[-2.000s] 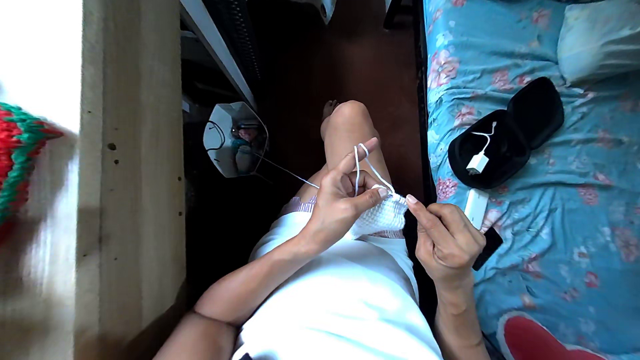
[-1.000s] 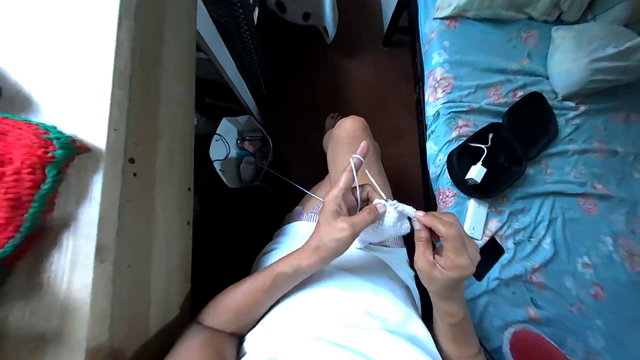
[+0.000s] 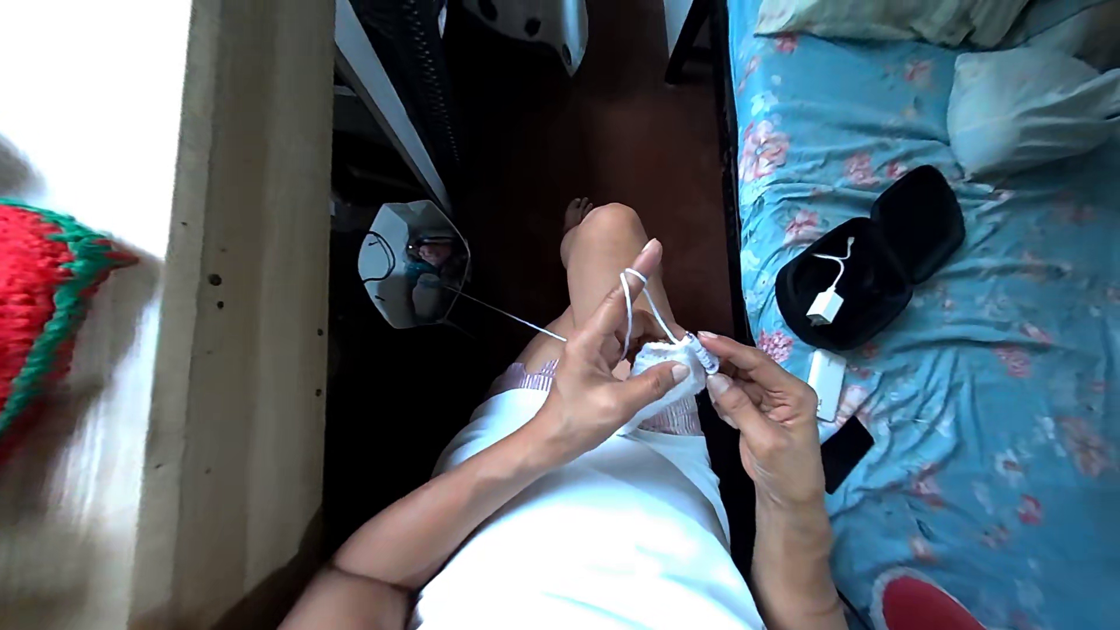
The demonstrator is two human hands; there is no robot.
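Observation:
My left hand [image 3: 604, 376] pinches a small white crocheted piece [image 3: 658, 361] between thumb and fingers above my lap. White yarn [image 3: 648, 300] loops over its raised index finger and comes down to the top of the piece. At the piece's right edge, the fingertips of my right hand [image 3: 770, 402] are closed around what looks like a crochet hook, mostly hidden by loops and fingers. The yarn strand runs left from my left hand to an open white bag [image 3: 391, 300], in which a dark cord and small items show.
On the left, a red and green crocheted piece [image 3: 39, 302] lies on a wooden table [image 3: 254, 262]. The bed [image 3: 989, 385] at right bears an open black case [image 3: 847, 284] with a white adapter, a white device [image 3: 826, 385], a dark phone-like object [image 3: 846, 455] and pillows [image 3: 1024, 109].
My left hand still keeps the yarn raised on its index finger. My right hand stays at the edge of the white piece. The view has shifted slightly.

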